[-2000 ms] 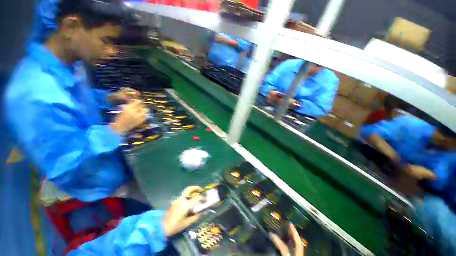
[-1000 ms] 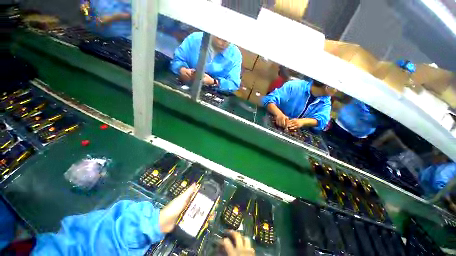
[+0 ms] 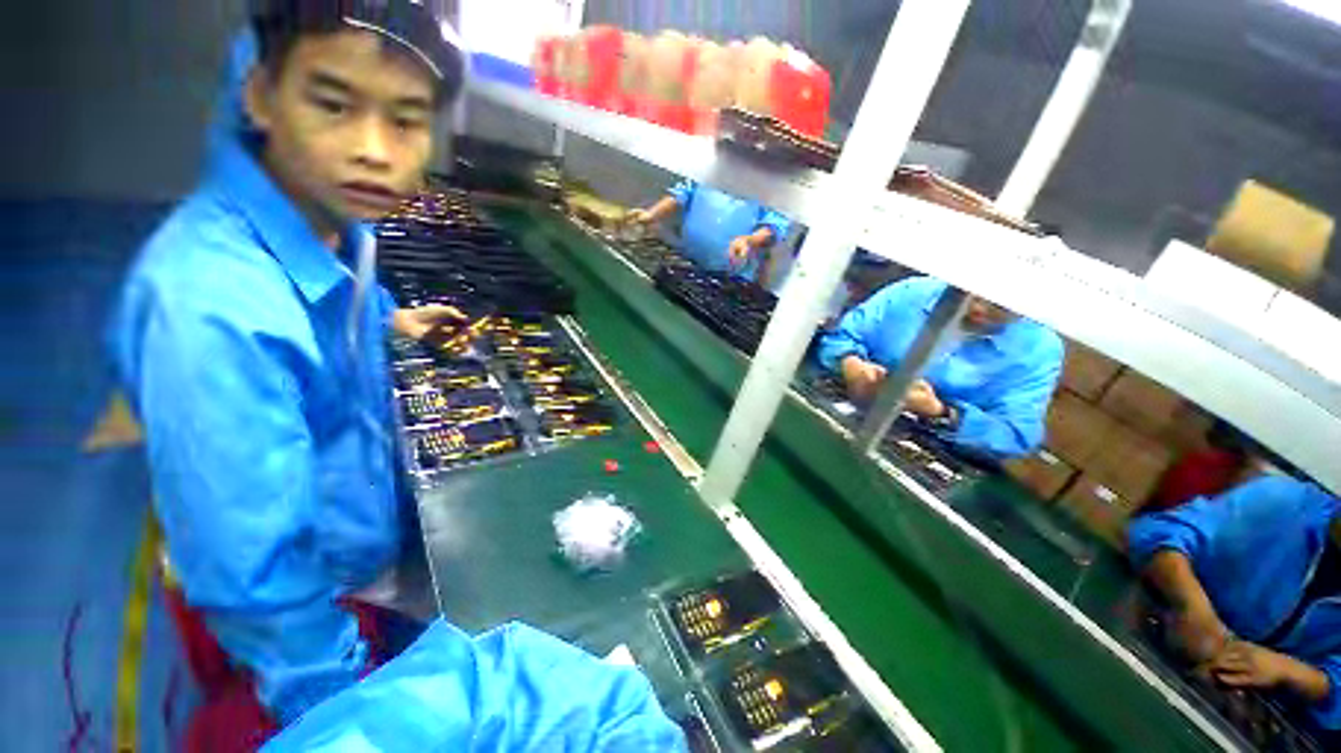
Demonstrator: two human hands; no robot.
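Keypad phones (image 3: 719, 611), black with yellow strips, lie face up in a clear blister tray (image 3: 674, 636) at the bottom centre right. Another phone (image 3: 771, 696) lies nearer in the same tray, which the lower edge cuts off. My left sleeve (image 3: 508, 694) crosses the bottom centre, but my left hand is out of view. My right hand is also out of view. A crumpled clear-white film pile (image 3: 596, 531) lies on the green bench beyond the tray.
A person in a blue smock (image 3: 250, 427) stands at the left, one hand over trays of phones (image 3: 552, 386). Red spots (image 3: 610, 466) lie on the bench. A white post (image 3: 780, 368) and shelf (image 3: 1015, 243) rise beside the green belt (image 3: 838, 566). Other people work across it.
The view has swung left. My hands and the phone held in the left one have left the picture. The person at the left is back in view, now facing the camera.
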